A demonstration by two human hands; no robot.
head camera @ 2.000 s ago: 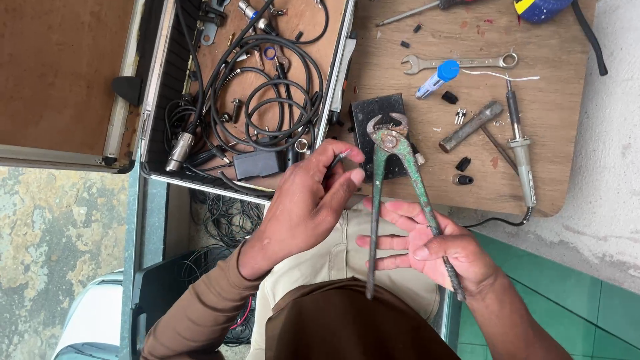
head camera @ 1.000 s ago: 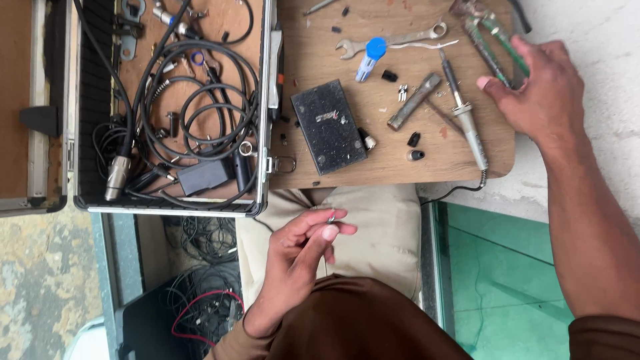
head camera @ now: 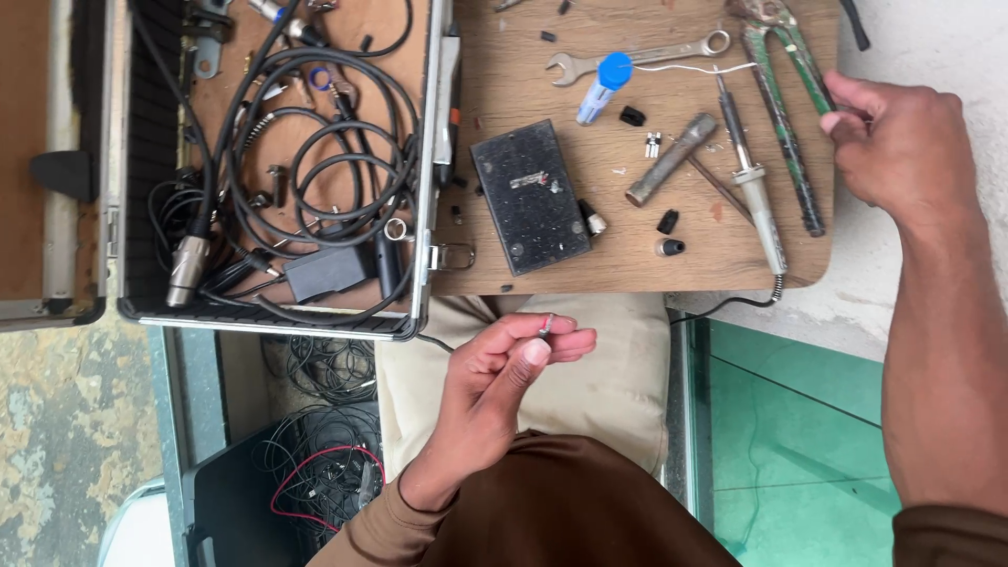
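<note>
Between the thumb and fingers of my left hand (head camera: 504,386), over my lap, is a small metal piece (head camera: 545,327); its exact kind cannot be told. My right hand (head camera: 906,142) grips one green handle of worn pincers (head camera: 776,102), which lie at the table's right end, their jaws at the top edge of the view. Left of the pincers lies a soldering iron (head camera: 756,197). Nearby are a tubular metal wrench (head camera: 672,160) with a thin rod under it, a combination wrench (head camera: 646,57), a blue-capped clear tube (head camera: 602,87) and a black box (head camera: 530,197).
An open case (head camera: 276,324) at left holds coiled black cable (head camera: 315,150), an XLR connector (head camera: 189,270) and a black power adapter (head camera: 328,273). Small black connector parts (head camera: 668,221) dot the wooden table (head camera: 709,272). Tangled cables (head camera: 331,457) lie below the case.
The pincers, held over my lap two seconds ago, have moved to the table's right side with my right hand. My left hand keeps its small piece. The view has shifted.
</note>
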